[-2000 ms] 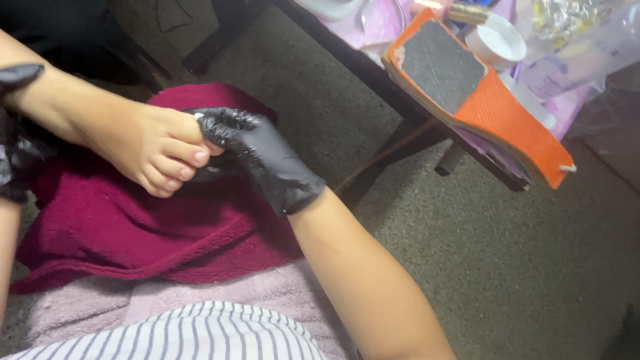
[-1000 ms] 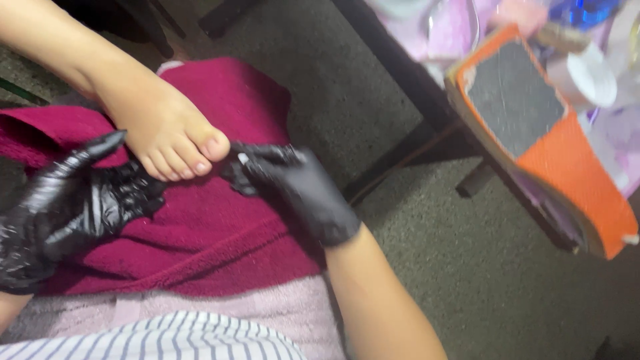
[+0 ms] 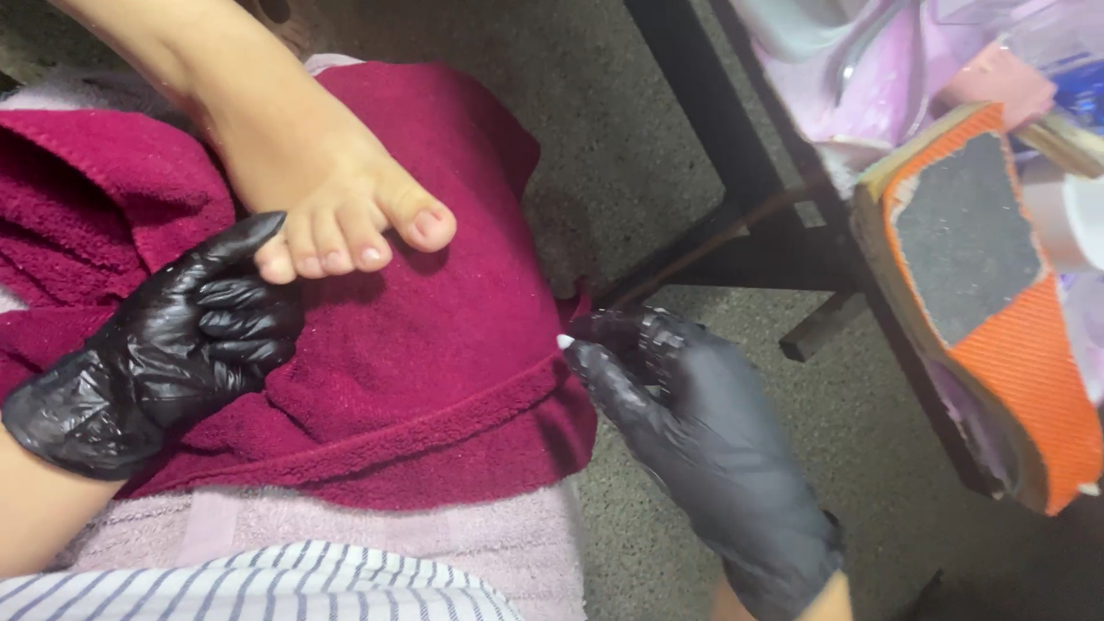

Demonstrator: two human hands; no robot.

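Another person's bare foot [image 3: 310,164] rests on a dark red towel [image 3: 431,379], toes pointing down and to the right. My left hand [image 3: 190,345], in a black glove, is at the little-toe side; its thumb touches the little toe, and its other fingers are curled beneath and partly hidden. In a matching black glove, my right hand [image 3: 707,431] is off the towel's right edge, away from the foot. Its thumb and fingers are bent together, and a small white tip shows at the thumb's end; whether this is a held thing or the nail, I cannot tell.
At the right, a dark-framed table [image 3: 914,379] holds an orange foot file [image 3: 1026,379] with a grey abrasive patch, overhanging its edge. Beside it are a white container [image 3: 1069,216] and a pink block [image 3: 1000,86]. A pale towel [image 3: 345,526] lies under the red one.
My right hand has left the big toe and moved right, off the towel. My left hand has come to the little toe. The view has shifted.
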